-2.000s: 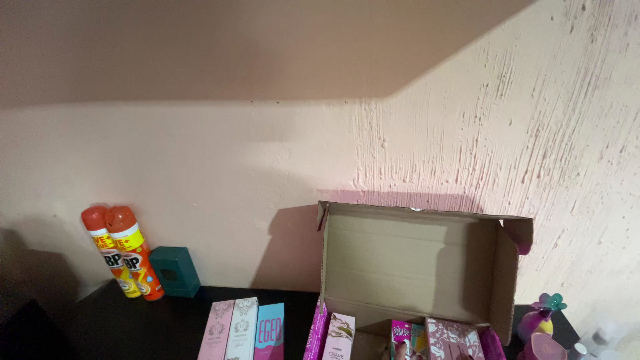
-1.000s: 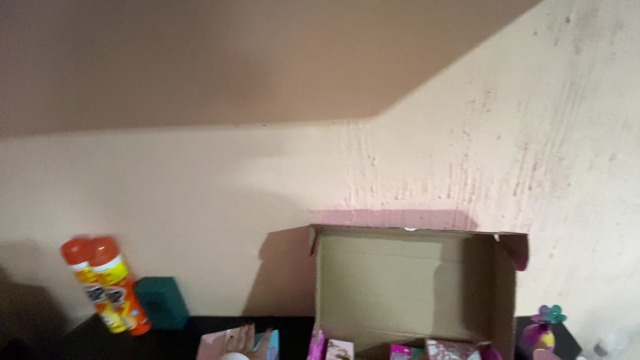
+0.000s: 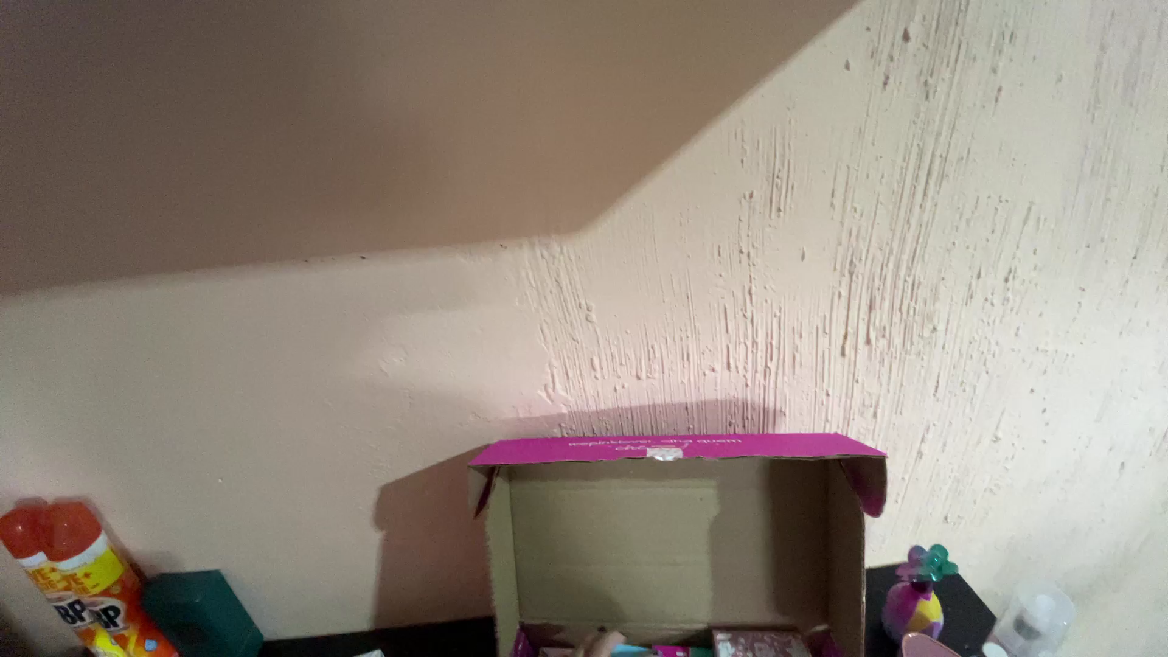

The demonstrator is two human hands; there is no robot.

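Note:
At the bottom edge of the head view, the fingertips of one of my hands (image 3: 598, 644) show inside an open cardboard box (image 3: 684, 547) with a magenta outer flap. Whether this is my left hand or my right hand cannot be told. Just right of the fingers lies a light blue item (image 3: 631, 650); whether they grip it is hidden by the frame edge. A brown and pink patterned carton (image 3: 760, 643) sits at the right inside the box, beside small pink and green packages (image 3: 680, 651). My other hand cannot be made out.
Two orange and yellow spray cans (image 3: 100, 584) and a dark green box (image 3: 203, 613) stand at the left. Right of the cardboard box are a purple and yellow bottle with a flower-like top (image 3: 915, 602) and a clear plastic container (image 3: 1036, 625). A rough plastered wall (image 3: 693, 319) rises behind.
One second ago a hand was over the cartons left of the cardboard box; now fingertips show inside the box, beside a light blue item. The view has shifted.

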